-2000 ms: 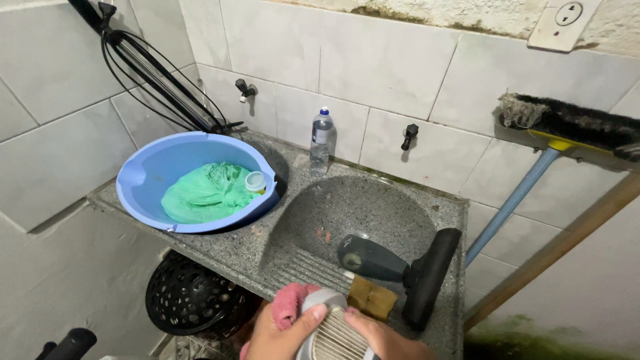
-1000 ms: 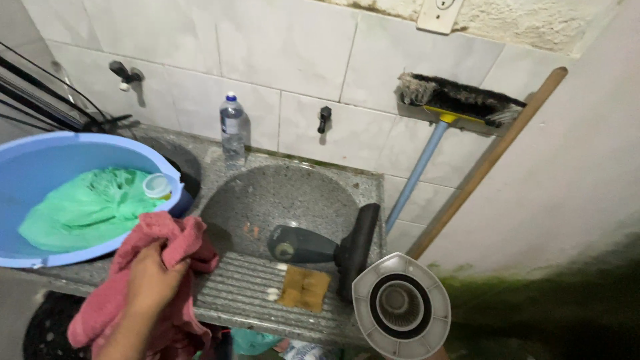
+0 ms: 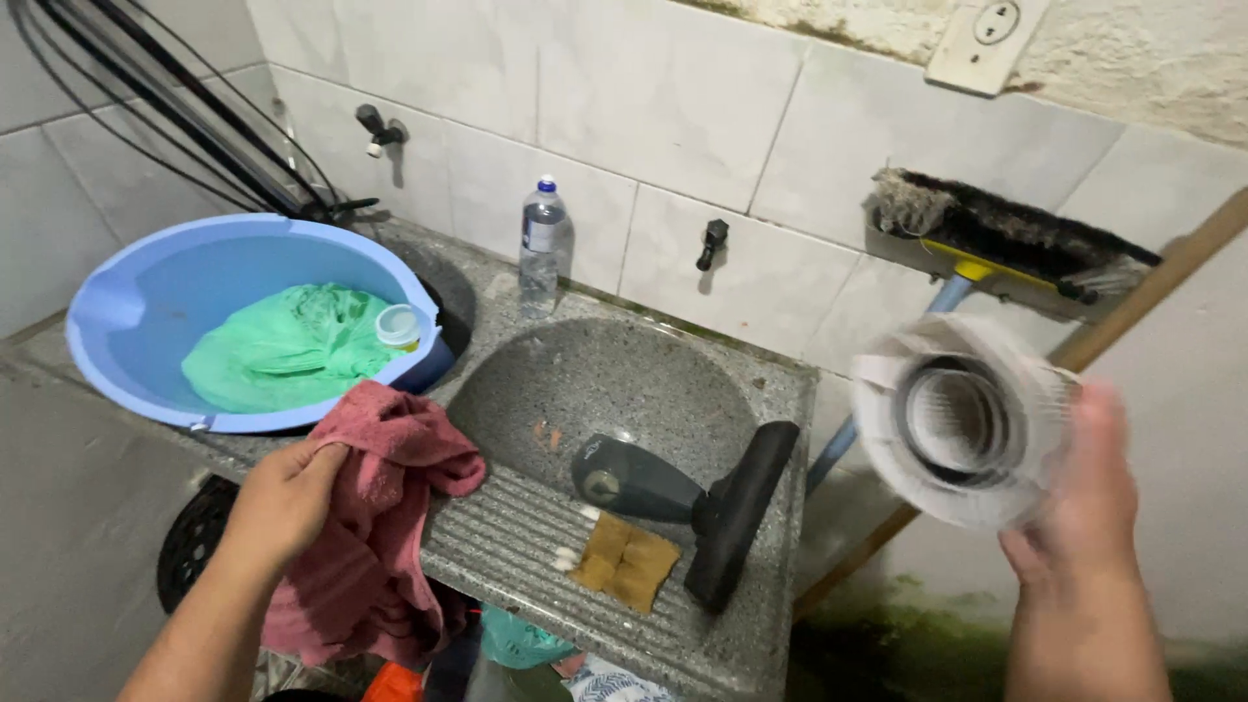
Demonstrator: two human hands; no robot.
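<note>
My left hand (image 3: 283,497) grips a red terry cloth (image 3: 375,507), which hangs over the front edge of the stone sink. At the right, my right hand (image 3: 1082,478) holds up a round pleated filter (image 3: 960,419) with a pale frame; it is blurred, and its open centre faces the camera. Between the hands, a dark vacuum head (image 3: 746,517) with a grey body (image 3: 634,478) lies across the sink's basin and ridged washboard. A brown sponge cloth (image 3: 624,561) rests flat on the ridges beside it.
A blue plastic tub (image 3: 244,234) holding a green bag (image 3: 292,351) and a small lidded container (image 3: 398,327) sits left. A clear bottle (image 3: 541,253) stands behind the basin (image 3: 624,380). Two taps (image 3: 714,244) are on the wall; a broom (image 3: 1014,234) and wooden pole (image 3: 1160,283) lean right.
Two seconds ago both hands were together at the filter and cloth; now they are apart. Since one second ago, the filter has risen beside the broom, with my right hand now visible on it.
</note>
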